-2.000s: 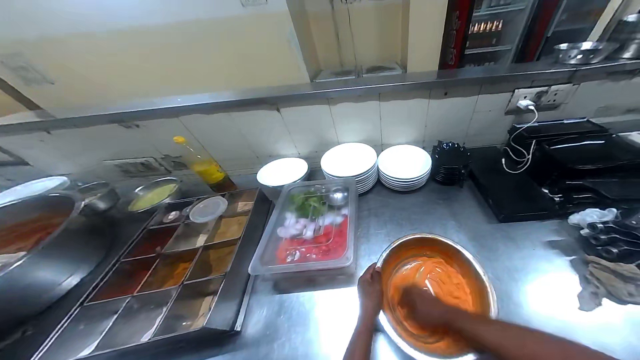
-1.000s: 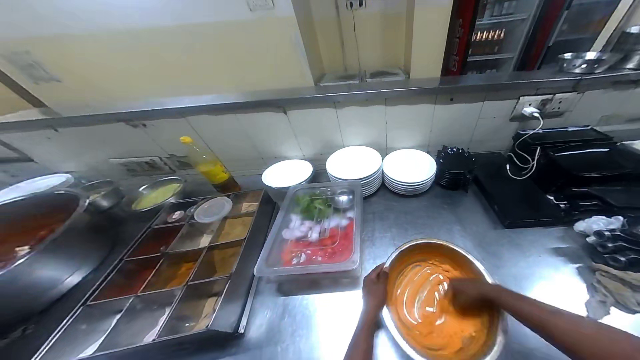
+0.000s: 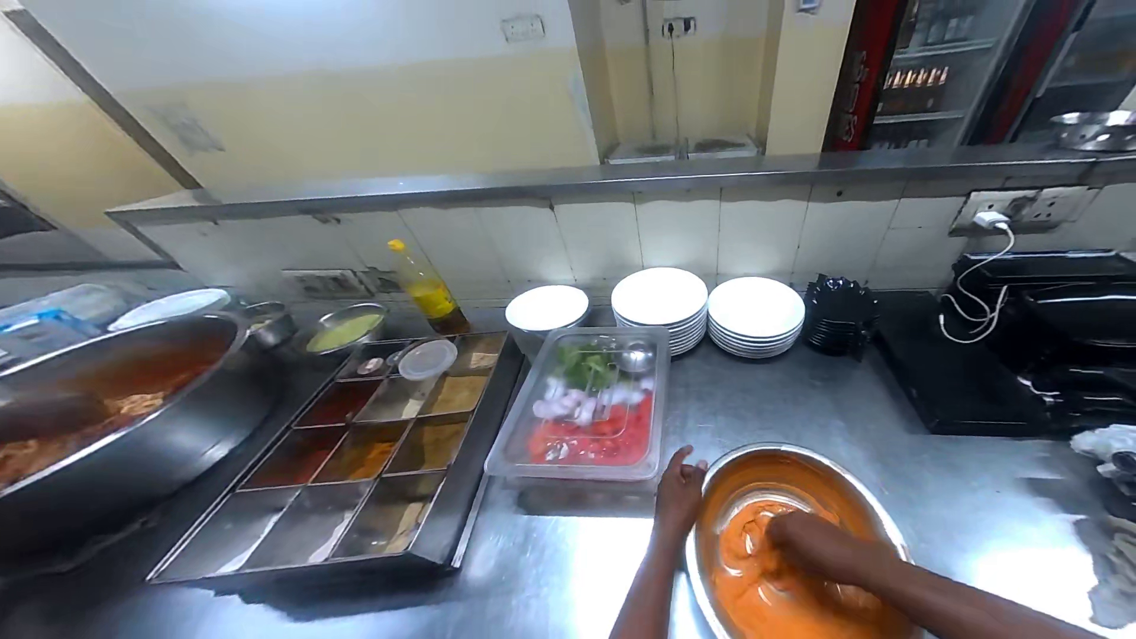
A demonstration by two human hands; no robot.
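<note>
A round steel bowl of thick orange batter or paste stands on the steel counter at the lower right. My left hand grips the bowl's left rim, thumb and fingers about the edge. Inside the bowl, my right hand is down in the orange mix, its fingertips hidden, so their pose cannot be told. Just behind and left of the bowl lies a clear lidded plastic container with red pieces, pale onion-like pieces, green leaves and a small steel cup.
A steel spice tray with several compartments is at the left, beside a large pot of red food. Along the wall stand an oil bottle, stacked white plates and black dishes. Black trays and a white cable are at the right.
My right hand has moved about within the orange mix, to the right and then back left. My left hand stays at the bowl's rim.
</note>
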